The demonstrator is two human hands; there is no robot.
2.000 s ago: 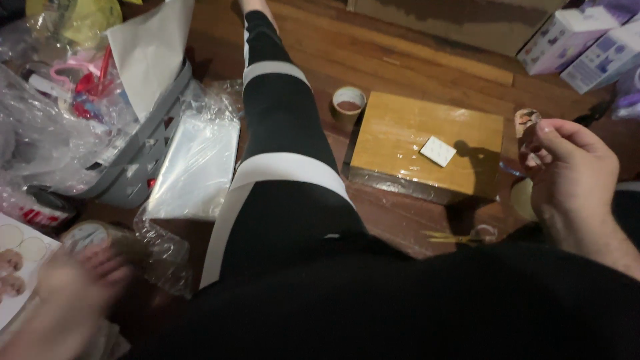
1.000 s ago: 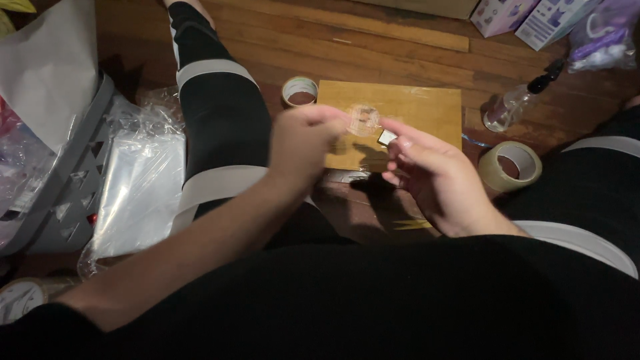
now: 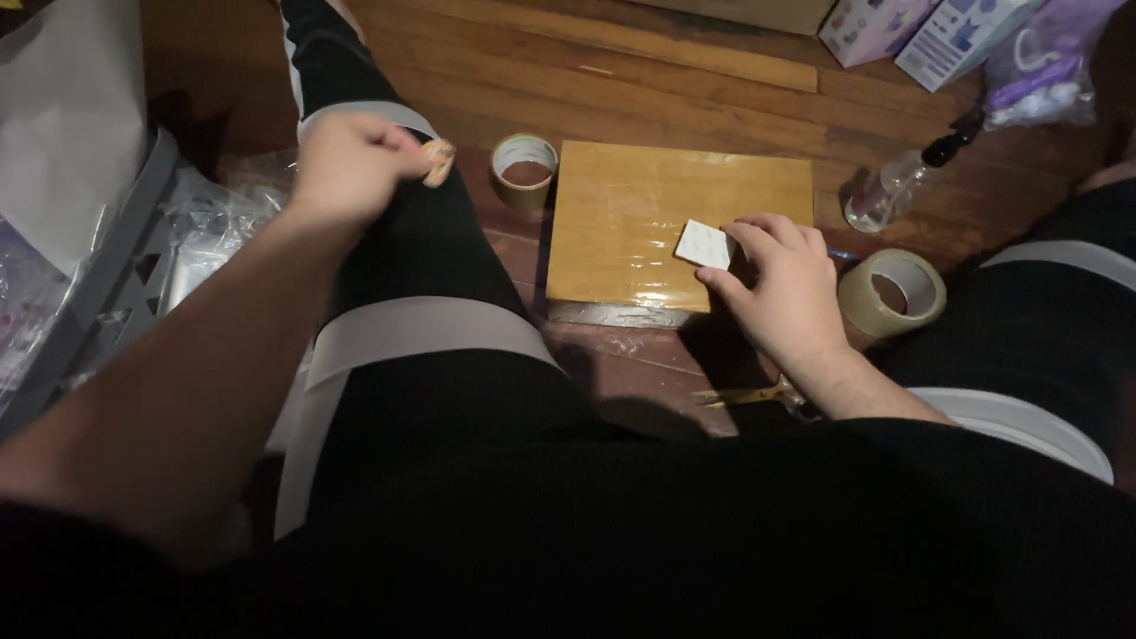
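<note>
My left hand (image 3: 355,164), raised over my black-clad leg, pinches a small orange-and-pink item (image 3: 437,162) between thumb and fingers; its exact kind is unclear. My right hand (image 3: 781,284) is at a small white square piece (image 3: 704,245), with thumb and fingertips at its right edge. That square lies on a tape-covered, wood-coloured box (image 3: 657,191). Partly hidden by my right wrist, gold-coloured scissors (image 3: 745,396) rest on the floor in front of the box. A roll of clear tape (image 3: 892,293) stands just right of my right hand, and another tape roll (image 3: 524,170) sits left of the box.
A clear spray bottle (image 3: 892,188) with a black top lies at the right. Behind it are printed boxes (image 3: 963,37) and a plastic bag with purple items (image 3: 1043,75). At the left stands a grey plastic basket (image 3: 146,204) beside clear plastic packaging (image 3: 200,253).
My hands were together over the box one second ago; they are now apart. The left has moved left with the small item, and the right has come down to the white square.
</note>
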